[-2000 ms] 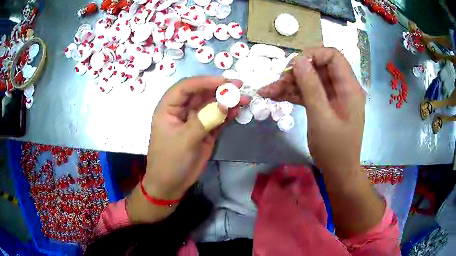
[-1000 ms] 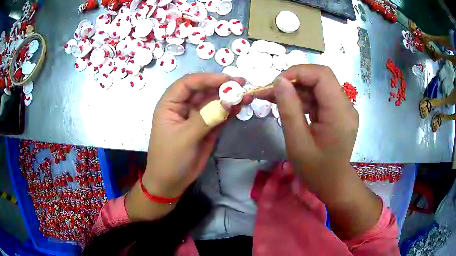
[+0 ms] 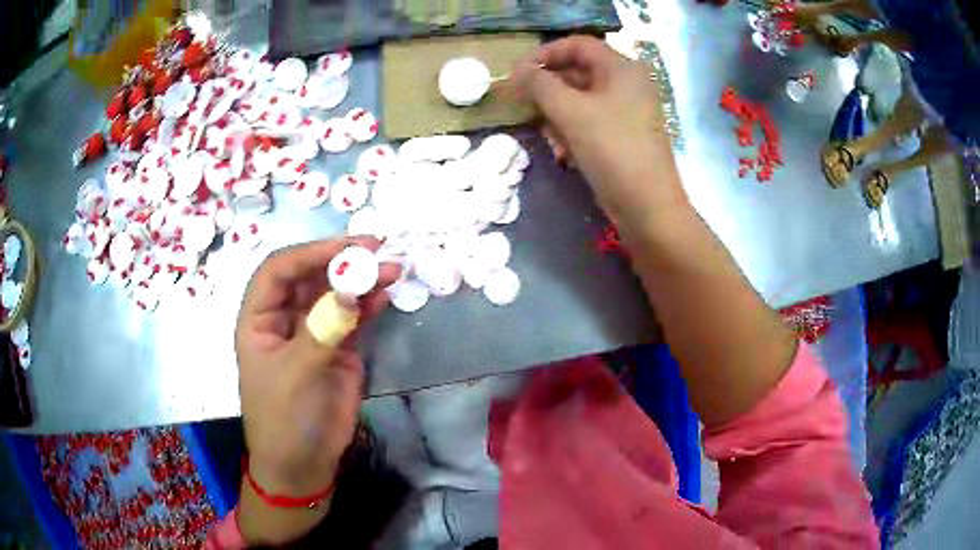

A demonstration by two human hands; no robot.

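My left hand [image 3: 306,344], with a pale yellow wrap on the thumb, holds up a white disc [image 3: 352,271] with a small red mark, face towards me. My right hand [image 3: 602,124] pinches a thin pale stick [image 3: 501,77]. The stick's tip is at the edge of the round white glue dish [image 3: 464,81] on the brown cardboard pad [image 3: 403,88]. Blank white discs [image 3: 435,204] lie heaped between my hands. A large heap of discs with red marks [image 3: 188,177] lies at the left.
Bulky red pieces [image 3: 134,113] lie behind the left heap. A dark board [image 3: 355,24] is behind the cardboard. Small red pieces [image 3: 610,236] lie by my right forearm, with more red pieces [image 3: 765,134] further right. Another person's hands [image 3: 854,177] are at the right. Blue crates [image 3: 215,473] stand below the table edge.
My right hand has moved the stick from the held disc back to the glue dish. My left hand still holds the disc. The view has shifted, so the table appears tilted.
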